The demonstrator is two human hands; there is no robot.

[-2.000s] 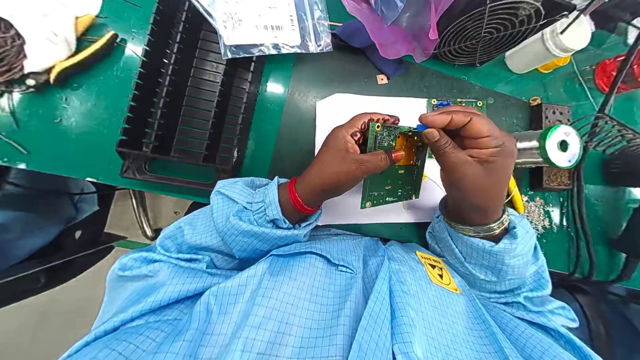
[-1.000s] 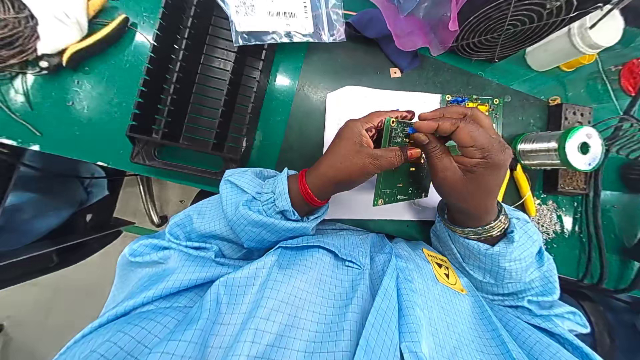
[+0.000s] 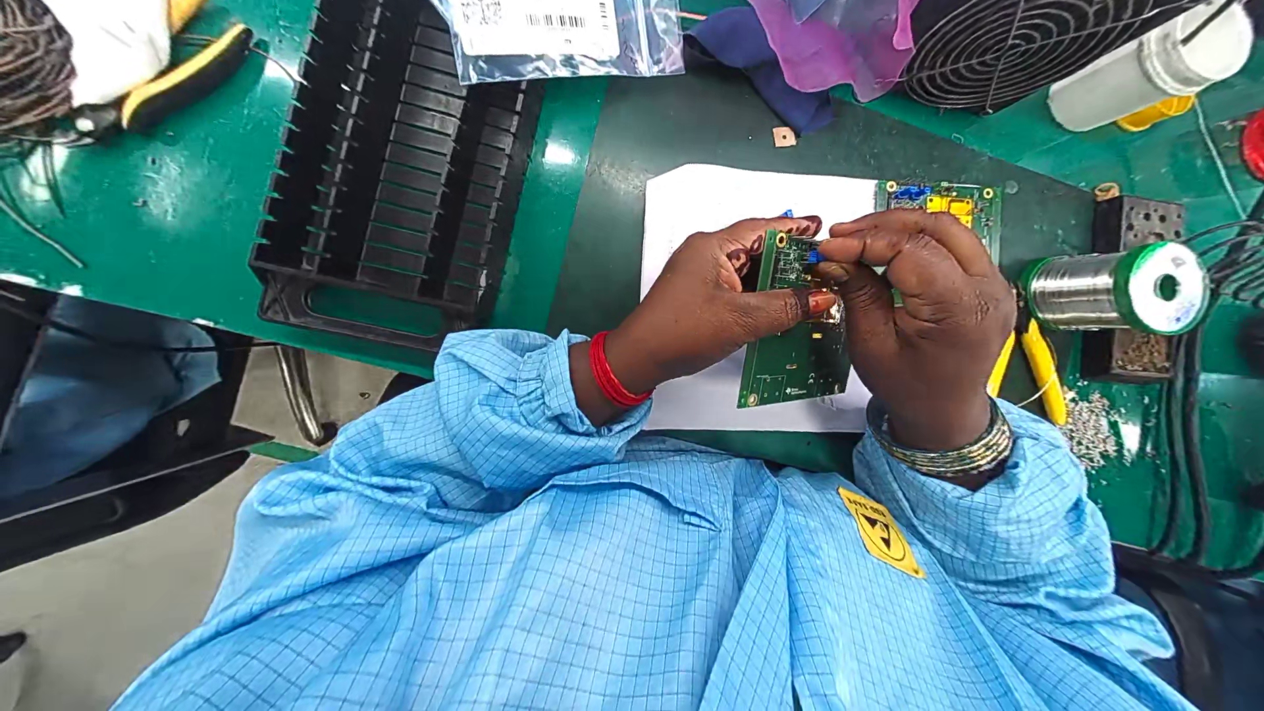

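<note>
My left hand grips a green printed circuit board by its left side, the board tilted up over a white sheet of paper. At the board's upper edge sits a small blue component. The thumb and index finger of my right hand are pinched at that blue component; whether they hold it or only touch it is hard to tell. Behind my right hand a second circuit board with blue and yellow parts lies on the paper's right edge, partly hidden.
A black slotted rack stands left, with a labelled clear bag over its top. On the right are a solder wire spool, yellow-handled pliers, a perforated block and metal clippings. A fan grille and white bottle stand behind.
The board is turned more edge-on than two seconds ago, when a yellow part on it showed plainly. Both hands stay at it, my right fingers still by the blue component.
</note>
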